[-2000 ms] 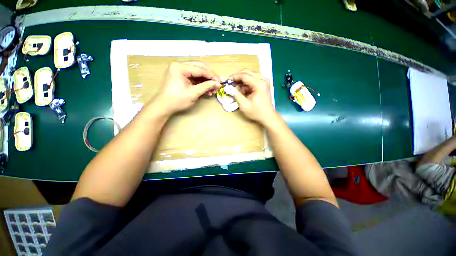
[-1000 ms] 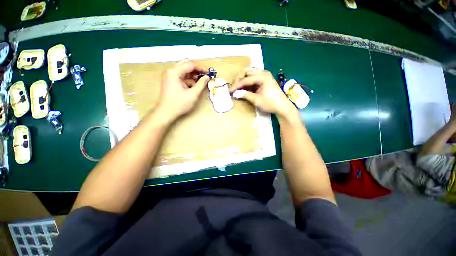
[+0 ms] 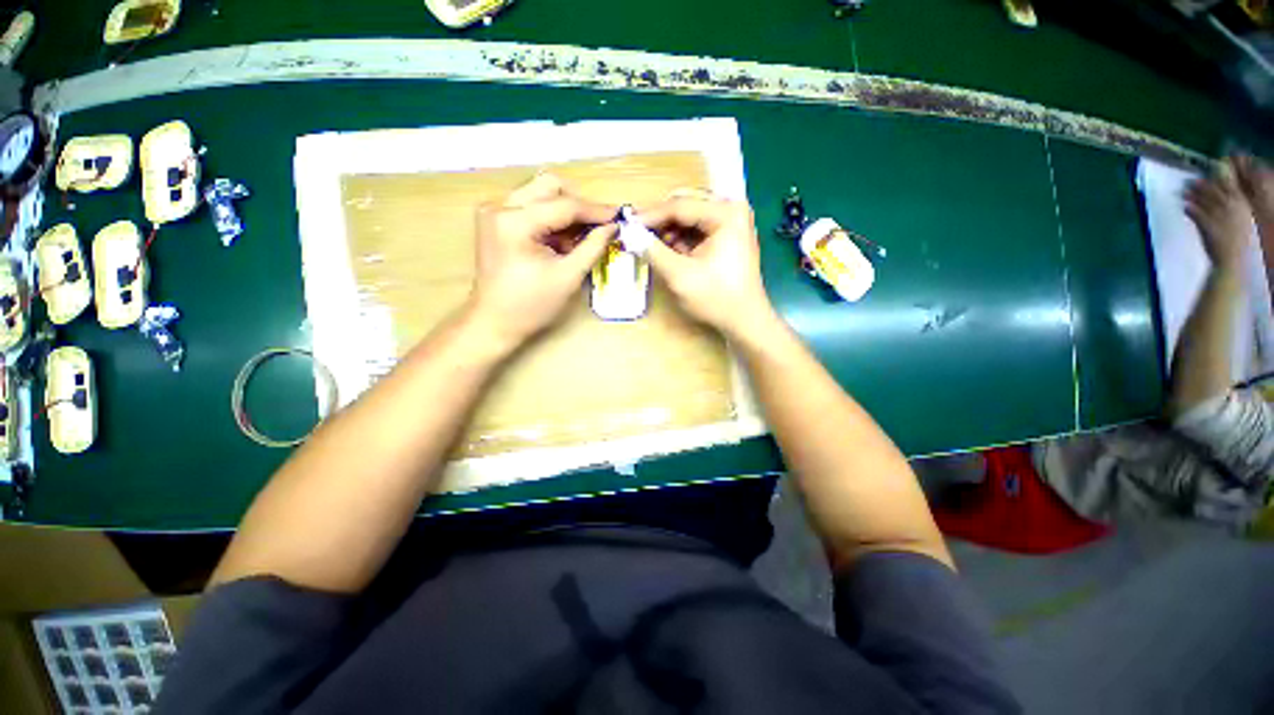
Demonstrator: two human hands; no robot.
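A cream housing (image 3: pixel 619 291) with a yellow patch lies over the tan work mat (image 3: pixel 559 384), its long side pointing towards me. My left hand (image 3: pixel 545 252) and my right hand (image 3: pixel 699 256) meet at its far end, fingertips pinched around a small dark and whitish part. The fingers hide most of that part and the leads. A second cream housing (image 3: pixel 840 261) with a dark tip and thin wires lies on the green bench right of the mat. A tape roll (image 3: pixel 284 397) lies flat at the mat's left edge.
Several cream housings (image 3: pixel 120 274) and silvery wired parts (image 3: pixel 227 211) lie at the left. A worn white rail (image 3: pixel 671 76) borders the conveyor, which carries more units. A white sheet (image 3: pixel 1188 279) lies far right, with another person's hands over it. A divider tray (image 3: pixel 109 657) is below left.
My right hand has moved from the housing's right side to its far end, meeting my left fingertips. The housing has turned straighter. Another person's hands have come over the white sheet.
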